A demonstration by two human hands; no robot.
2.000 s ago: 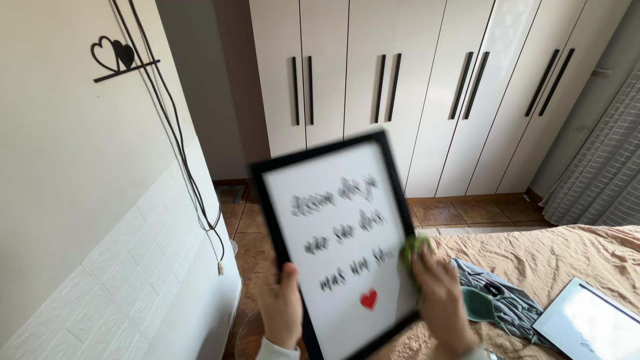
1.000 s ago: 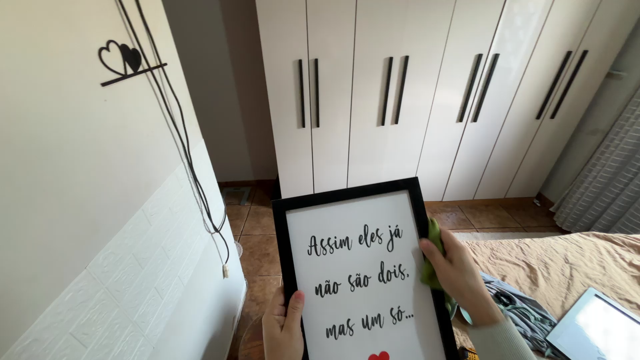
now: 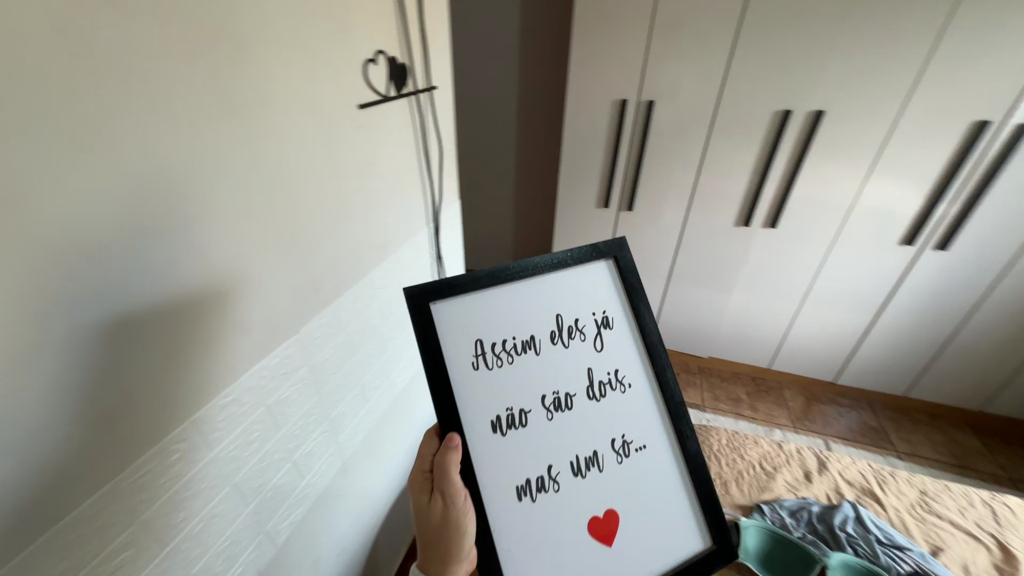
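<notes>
A black picture frame (image 3: 572, 400) with a white print, handwritten-style lettering and a red heart fills the lower middle of the head view, tilted to the left. My left hand (image 3: 445, 500) grips its left side, thumb on the black edge and the fingers partly behind. My right hand is out of sight in this frame, and the green cloth is not visible either.
On the left is a pale wall (image 3: 200, 200) with a black heart ornament (image 3: 392, 78) and dark cables (image 3: 436, 160). A white wardrobe (image 3: 720, 176) stands behind. At lower right, a bed with a peach cover (image 3: 904, 472) holds grey clothing (image 3: 852, 532) and a green bra (image 3: 780, 550).
My right hand, at the frame's right edge with a green cloth a second ago, has gone from view. My left hand still holds the frame. The view has swung left.
</notes>
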